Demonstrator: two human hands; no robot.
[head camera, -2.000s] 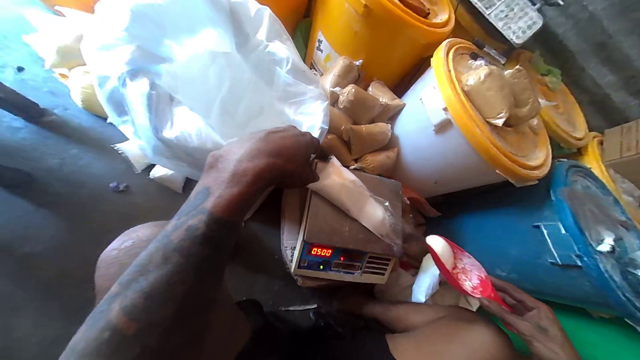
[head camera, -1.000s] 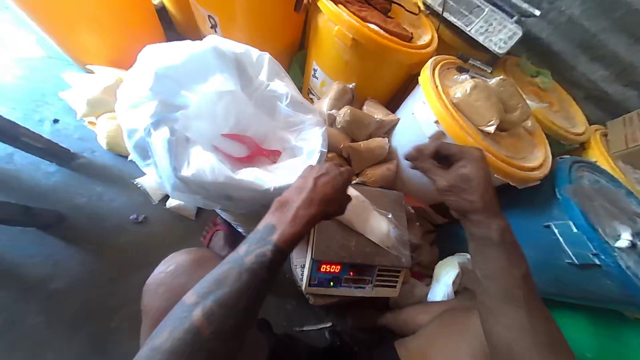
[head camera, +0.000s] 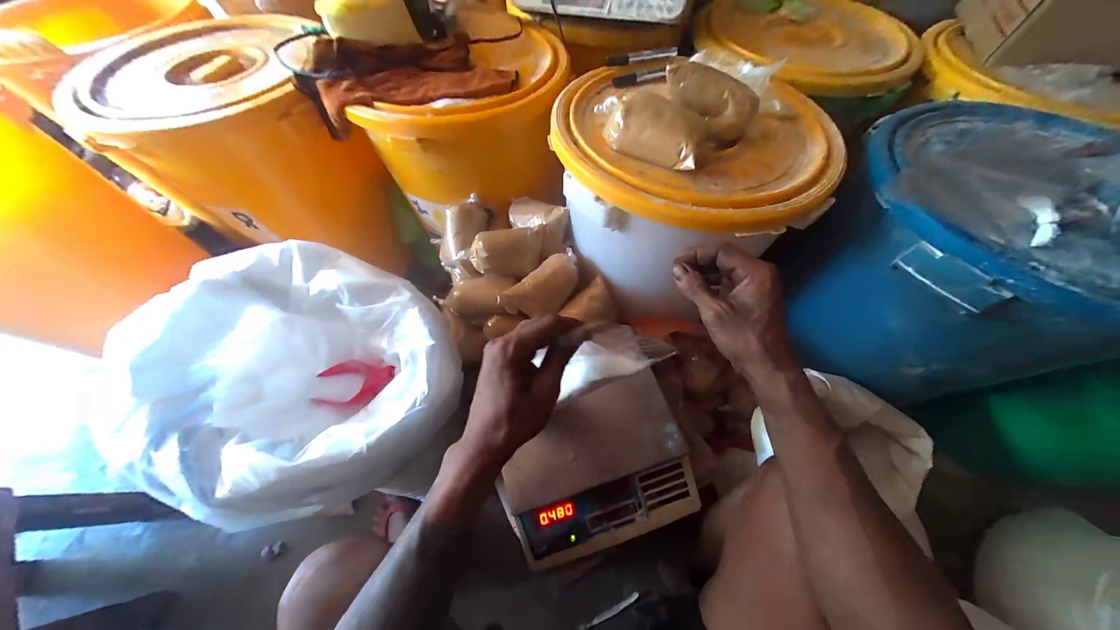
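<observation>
My left hand pinches the top of a clear plastic bag of white powder, which rests on the back of a digital scale's metal platform. The scale's red display reads 0.480. My right hand is raised to the right of the bag, before the white bucket, its fingers curled together; whether they pinch anything is too small to tell. A red plastic scoop lies in white powder inside a large white plastic sack to the left.
Several filled bags of brown powder are heaped behind the scale. More brown bags lie on the yellow lid of a white bucket. Orange buckets stand behind, a blue drum at the right. A cream sack lies beside my right forearm.
The red scoop, in my right hand two seconds ago, lies in the white sack. My right hand has risen beside the bag. The display went from 0.500 to 0.480. The view has shifted.
</observation>
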